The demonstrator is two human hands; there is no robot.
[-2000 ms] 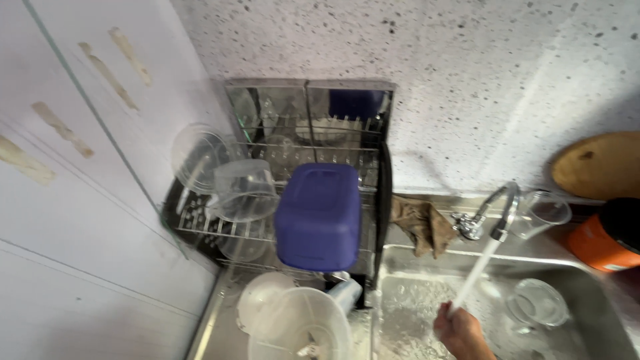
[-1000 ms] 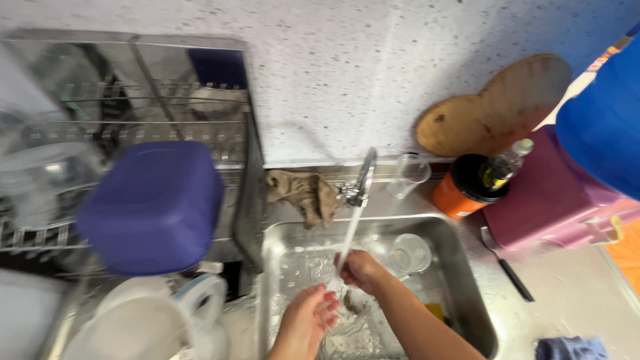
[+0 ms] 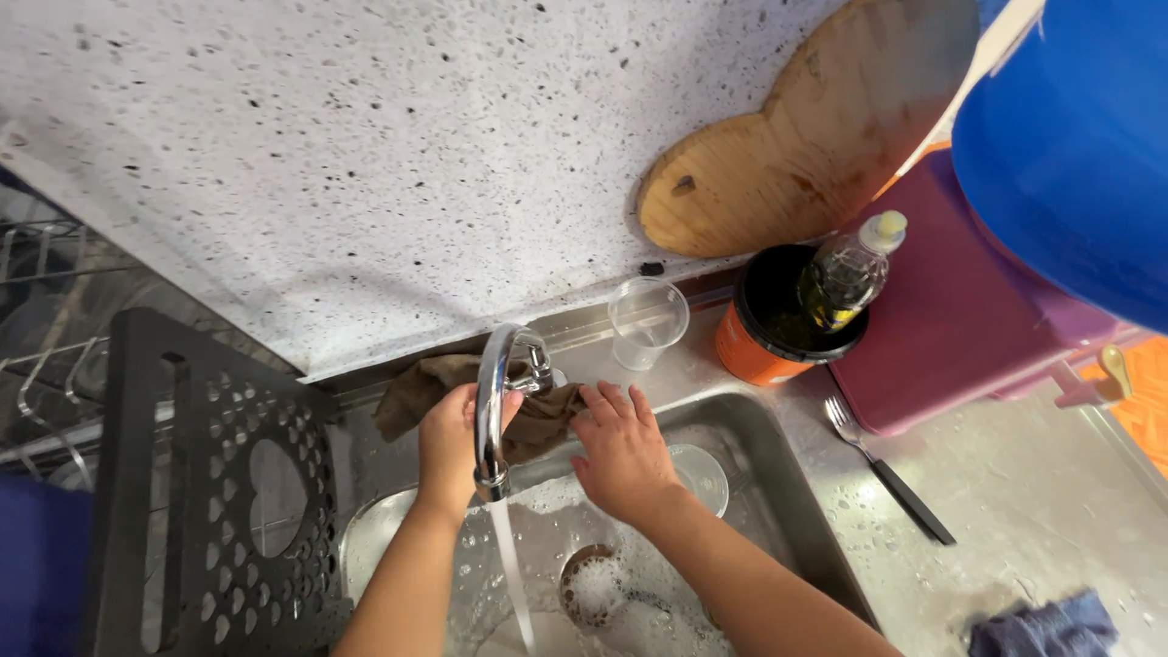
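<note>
Water runs from the chrome faucet (image 3: 493,411) into the steel sink (image 3: 803,511). Behind the faucet's spout, my left hand (image 3: 449,452) touches a brown cloth (image 3: 429,388) draped around the faucet base; its fingers are partly hidden. My right hand (image 3: 625,447) rests its spread fingertips at the cloth's right edge, over the sink's back rim. Beyond that hand, a clear plastic container (image 3: 701,479) lies in the sink. Suds surround the drain (image 3: 591,584). A clear plastic cup (image 3: 646,319) stands on the ledge behind the sink.
A black dish rack side panel (image 3: 219,502) rises at left. To the right are an orange tub (image 3: 753,351) with a soap bottle (image 3: 847,274) in it, a wooden cutting board (image 3: 776,155), a pink container (image 3: 949,319), a blue basin (image 3: 1077,155), a fork (image 3: 899,484) and a blue cloth (image 3: 1045,630).
Both hands have moved from the running water up to the brown cloth behind the faucet. The view has shifted right and closer to the sink.
</note>
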